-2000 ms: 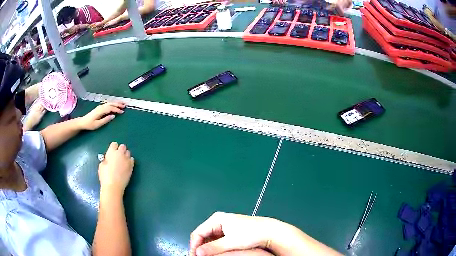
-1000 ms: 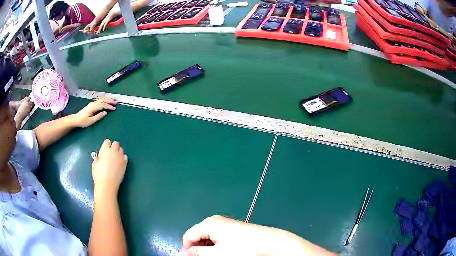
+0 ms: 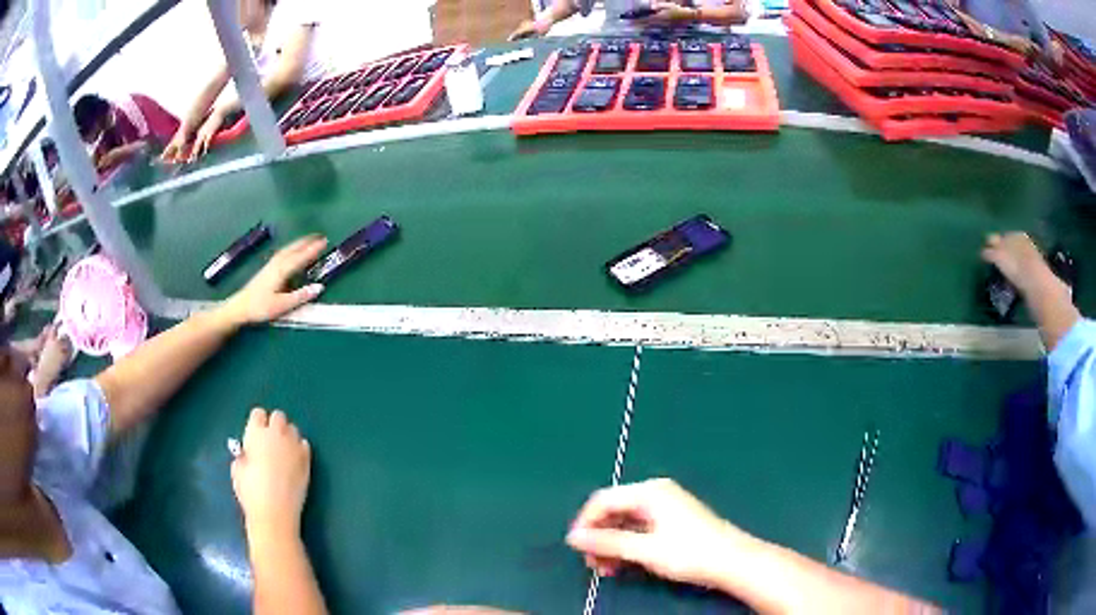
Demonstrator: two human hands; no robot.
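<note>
My right hand (image 3: pixel 655 529) is over the green worktop at the bottom centre, fingers curled in with tips together, nothing visible in it. Only a sliver of skin from my left side shows at the bottom edge; its hand is cut off. A black phone body (image 3: pixel 668 254) with a silvery board at its left end and a blue upper end lies beyond the whitish strip. Thin tweezers (image 3: pixel 856 499) lie on the worktop right of my hand. A loose pile of dark blue covers (image 3: pixel 1016 487) is at the right.
A neighbour's hand (image 3: pixel 283 282) touches another phone (image 3: pixel 355 249) at left; one more lies beyond. At right, another person's hand (image 3: pixel 1022 267) is on a black phone. Red trays (image 3: pixel 649 121) of phones, some stacked (image 3: pixel 913 125), stand at the back. A pink fan (image 3: pixel 100 306) is at far left.
The view has shifted. The phones have moved left along the belt. My right hand has moved right and away from my left. The left neighbour's hand has reached a phone; a hand has appeared at right.
</note>
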